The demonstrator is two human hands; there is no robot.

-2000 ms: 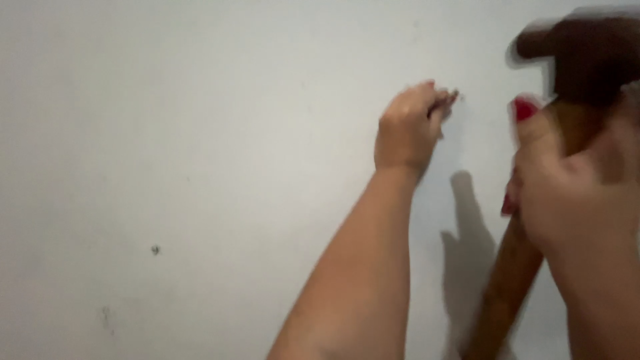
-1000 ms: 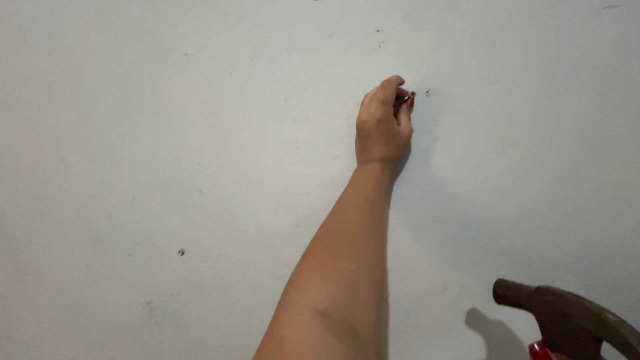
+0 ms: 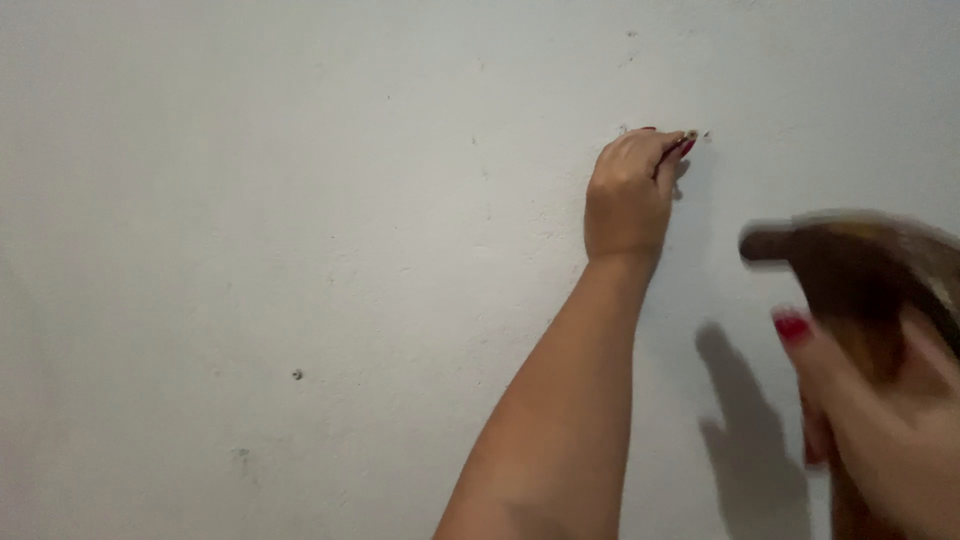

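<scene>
Against a pale painted wall (image 3: 375,300), my left hand (image 3: 630,191) pinches a small nail (image 3: 691,136) between thumb and fingertip, its head showing at the fingertips. Just right of the nail is a small dark mark or hole (image 3: 707,136) in the wall. My right hand (image 3: 877,397), blurred and partly cut off at the right edge, grips a claw hammer (image 3: 847,262) by its wooden handle close to the head. The hammer's striking face points left, below and to the right of the nail, apart from it. The nail's shaft is mostly hidden.
A small dark hole or plug (image 3: 298,374) sits in the wall at lower left, with a grey scuff (image 3: 241,457) below it. More small marks (image 3: 631,34) show near the top. The shadow of the right hand and hammer falls on the wall between the arms.
One second ago the hammer was low at the right edge; it has since risen with my right hand. My left hand still pinches the nail near the same wall mark.
</scene>
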